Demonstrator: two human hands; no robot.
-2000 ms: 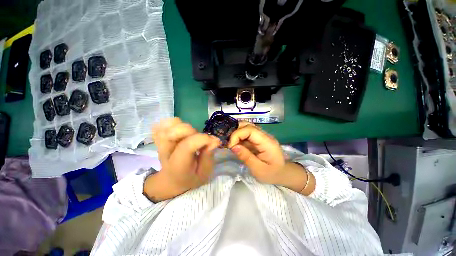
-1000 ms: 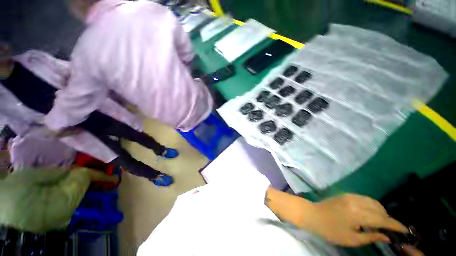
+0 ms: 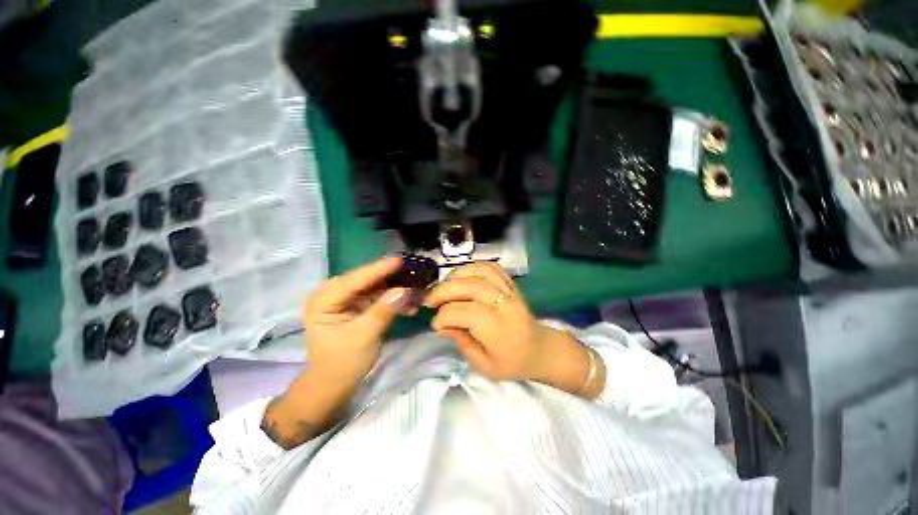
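A black watch case (image 3: 418,270) is held up in front of the press foot. My left hand (image 3: 352,314) grips its left side between thumb and fingers. My right hand (image 3: 485,314) has its fingertips at the case's right lower edge; whether they hold a tiny part cannot be made out. Behind the case, a copper and silver frame (image 3: 457,238) sits on the silver fixture nest (image 3: 511,258) under the black toggle press (image 3: 453,186). The hands partly cover the nest.
A translucent blister tray (image 3: 257,216) with black cases lies at left. Right of the press are a black parts tray (image 3: 612,181) with bright specks, a white label (image 3: 685,143), two loose frames (image 3: 717,181) and a blister tray of frames (image 3: 856,131). A grey cabinet (image 3: 866,372) stands at right.
One second ago the view was turned left towards people in pink smocks; it is back on the press and both hands. The black case is still held.
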